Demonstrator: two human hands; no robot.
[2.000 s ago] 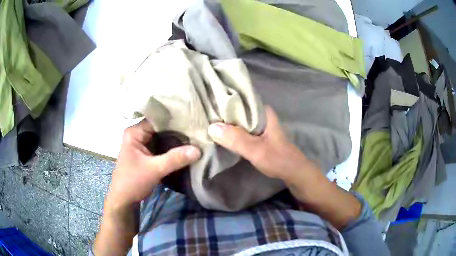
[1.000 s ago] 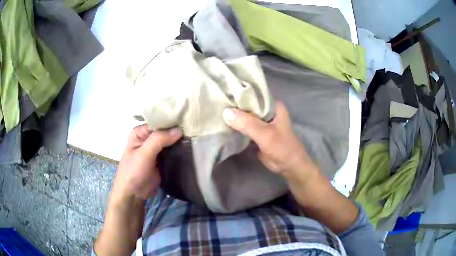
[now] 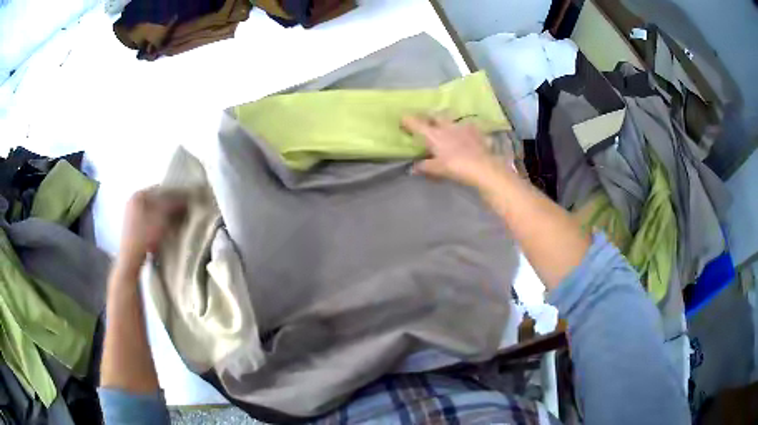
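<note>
A large grey garment (image 3: 366,241) lies spread over the table, its lower edge at the wearer's body. Its lime sleeve (image 3: 332,120) lies across the upper part. A beige part (image 3: 204,274) hangs bunched along its left side. My left hand (image 3: 154,220) is blurred at the top of the beige part, fingers against the cloth; whether it grips is unclear. My right hand (image 3: 449,149) lies on the right part of the lime sleeve, fingers spread, not pinching cloth.
A white-topped table (image 3: 100,108) bears a navy and rust-brown bundle (image 3: 183,25) at its far edge. A grey and lime pile (image 3: 50,274) hangs at the left. Another pile (image 3: 648,166) is heaped at the right, above a blue bin (image 3: 711,272).
The beige part has moved left out of the middle, and the grey panel is spread wider. My hands have parted, the left going left and the right up onto the lime sleeve. The view has shifted.
</note>
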